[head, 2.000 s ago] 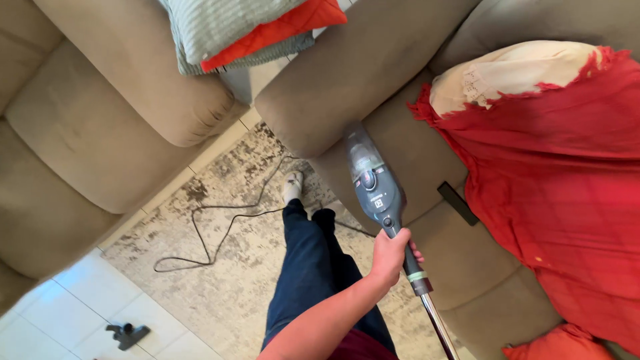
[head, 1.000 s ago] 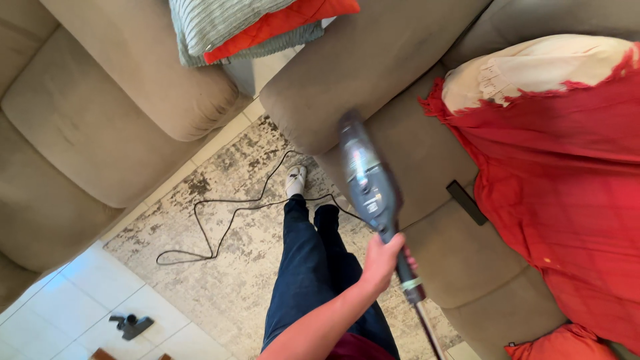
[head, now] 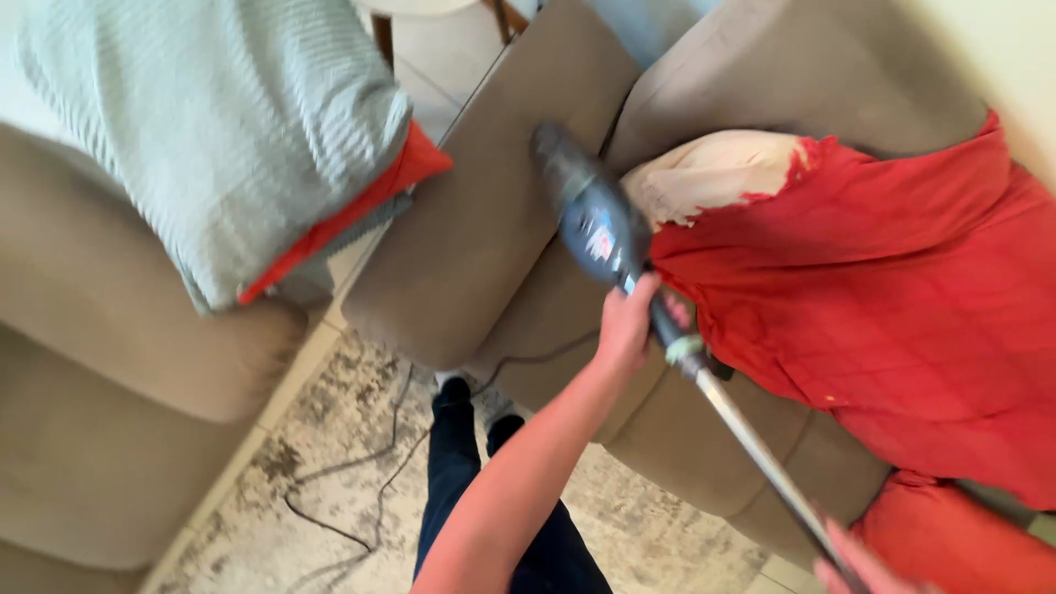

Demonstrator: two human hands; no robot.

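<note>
My left hand [head: 631, 323] is closed around the handle of a dark stick vacuum cleaner [head: 606, 235], just below its motor body. The vacuum's clear-fronted end is blurred and lies over the grey-brown sofa armrest [head: 487, 190]. A silver metal tube [head: 763, 462] runs from the handle toward the lower right. There my right hand [head: 862, 565], partly cut off by the frame edge, grips the tube. The tube's far end is out of view. Beside the vacuum, a red cover [head: 866, 272] with a frayed edge lies over the sofa, next to a cream cloth [head: 718, 177].
Ribbed pale green cushions [head: 223, 148] with a red one between them rest on another sofa [head: 124, 297] at left. A black power cord [head: 379, 503] loops across the patterned rug [head: 272, 495] by my feet. Furniture with wooden legs [head: 384, 37] stands at the top.
The view has shifted toward the cushions and armrest. My right hand has come into view on the tube at lower right. My left hand still holds the vacuum's handle.
</note>
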